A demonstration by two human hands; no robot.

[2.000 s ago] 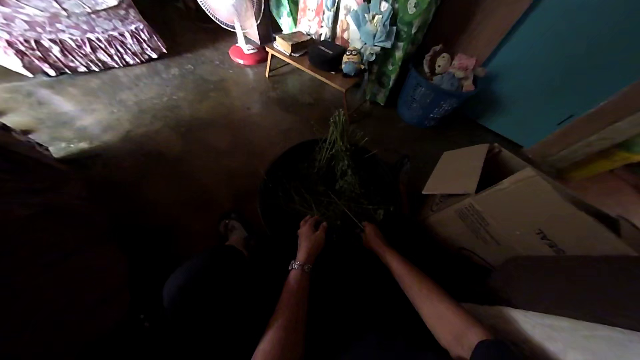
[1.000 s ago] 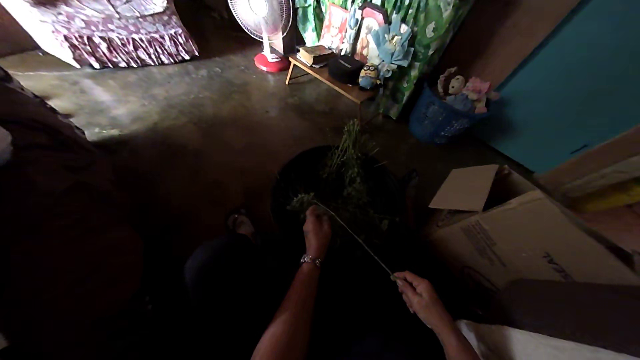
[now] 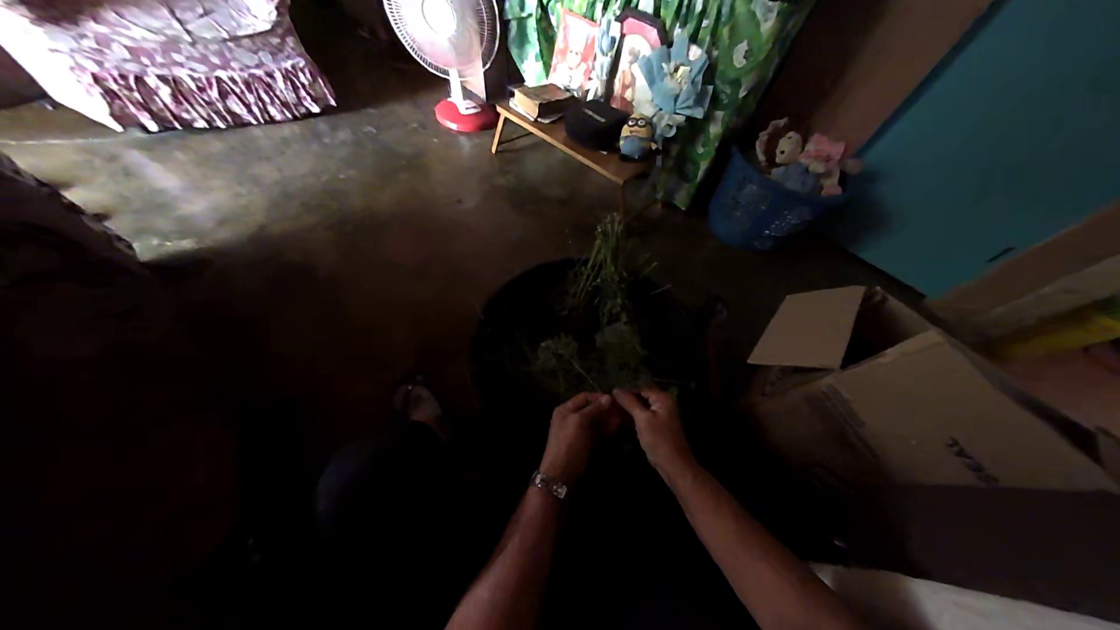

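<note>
A dark round tub [image 3: 499, 319] stands on the floor before me, with a bunch of green leafy stems [image 3: 604, 280] lying in it and over its far rim. My left hand [image 3: 579, 424], with a metal bracelet or watch at the wrist, is at the tub's near side, its fingers pinched on a thin plant stem [image 3: 588, 376]. My right hand [image 3: 654, 424] is just beside it, fingertips close together and almost touching the left ones, at the same plant. Shadow hides the tub's near part and what exactly lies between the fingertips.
An open cardboard box [image 3: 927, 411] stands at the right. Behind it is a blue basket [image 3: 761, 206] of dolls. Farther off are a low wooden table [image 3: 569, 144] with a plush toy [image 3: 637, 137] and a fan with a red base [image 3: 465, 115]. My foot [image 3: 422, 404] is left of the tub.
My right hand was away to the lower right, with a long stem stretched between both hands; it has come back beside my left hand. The long stem no longer shows between them.
</note>
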